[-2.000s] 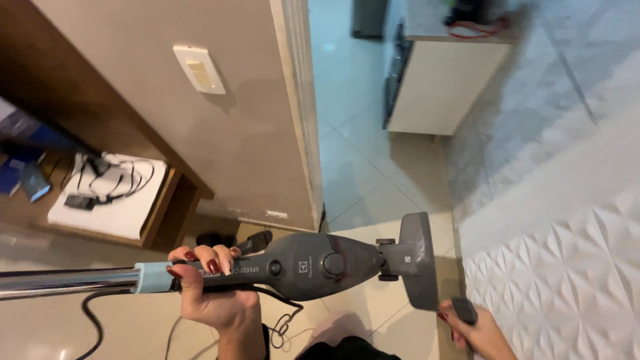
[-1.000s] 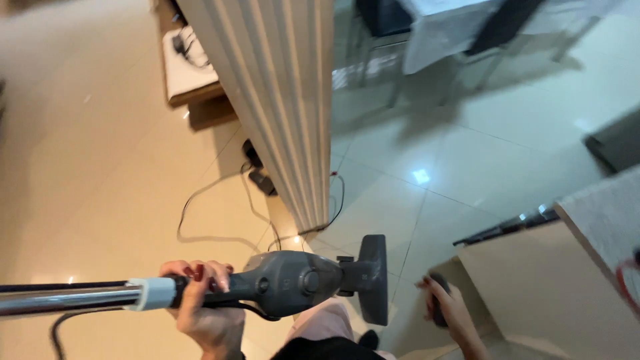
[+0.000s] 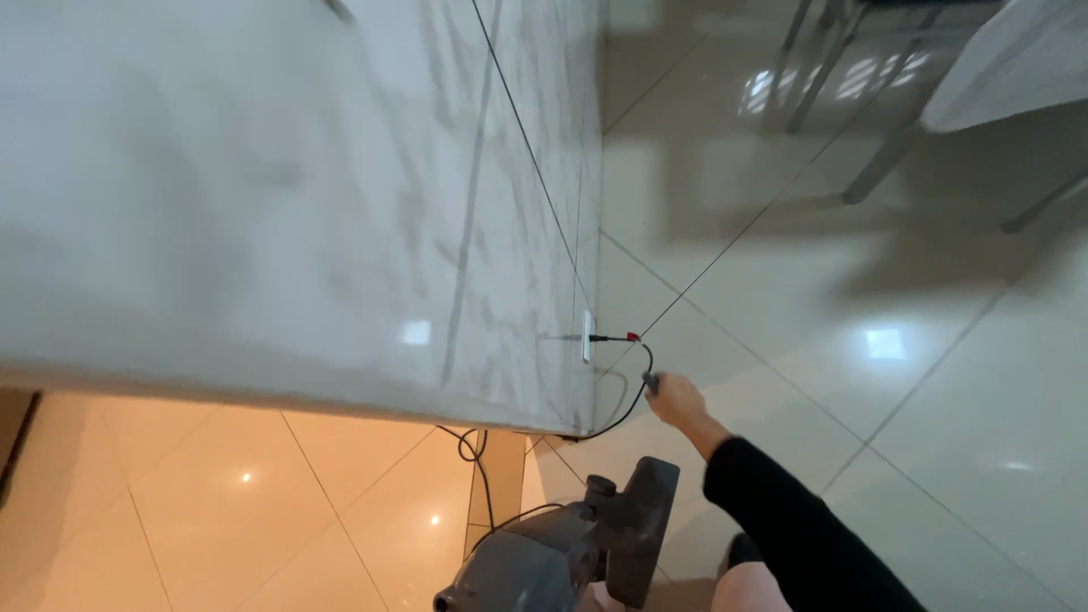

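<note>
My right hand [image 3: 677,399] is closed on a small dark object [image 3: 651,382], whose kind I cannot make out, right beside a black power cord [image 3: 636,399]. The cord runs from a plug [image 3: 600,338] in a white wall outlet [image 3: 586,337], past a red piece [image 3: 633,337], and around the wall's corner. Below lies the dark grey body of a stick vacuum cleaner [image 3: 527,561], with its wide floor head [image 3: 643,531] pointing right. My left hand is out of the frame, as is the vacuum's tube.
A marble-look wall [image 3: 340,212] fills the upper left and ends at a corner near the outlet. Metal chair legs [image 3: 880,166] and a table with a pale cloth [image 3: 1007,68] stand at the upper right. More black cord [image 3: 486,476] trails over the tiled floor [image 3: 314,501] below.
The view has swung round to the wall's far side. My right hand, still around the small dark object, has reached out to the cord by the outlet. My left hand has left the view.
</note>
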